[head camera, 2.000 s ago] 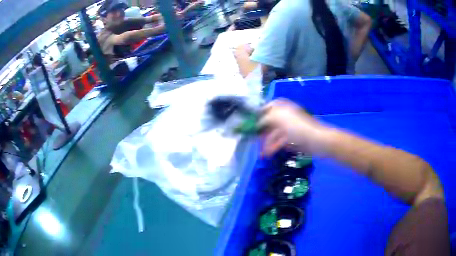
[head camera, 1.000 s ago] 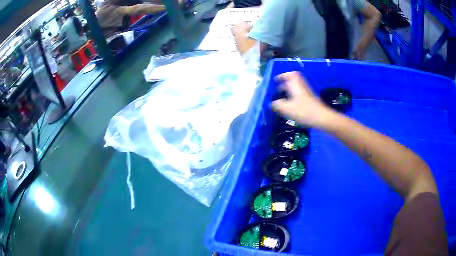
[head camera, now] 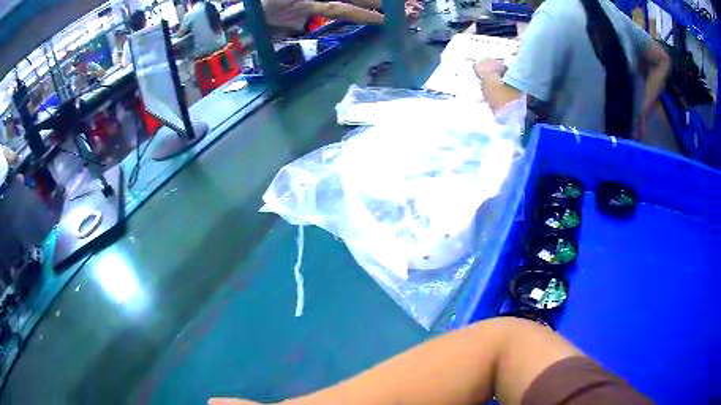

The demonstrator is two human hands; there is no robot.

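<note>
Black round units with green boards stand in a row along the near-left wall of the blue bin (head camera: 498, 265); one of them (head camera: 539, 290) shows a white patch. A single unit (head camera: 617, 198) sits apart, to the right of the row's far end. My right forearm crosses the bottom of the picture in front of the bin. Only a small part of my right hand (head camera: 229, 401) shows at the bottom edge; its fingers are cut off. My left hand is not in view.
A clear plastic bag of white parts (head camera: 419, 182) lies on the teal bench (head camera: 237, 340) left of the bin, its tie strip hanging. A monitor (head camera: 162, 87) and a flat dark plate with a light ring (head camera: 88, 225) stand on the far side. A person stands beyond the bin.
My right hand has left the bin and moved down and left to the bottom edge. The separate unit now shows uncovered. The view has turned left, so bag and bin appear further right.
</note>
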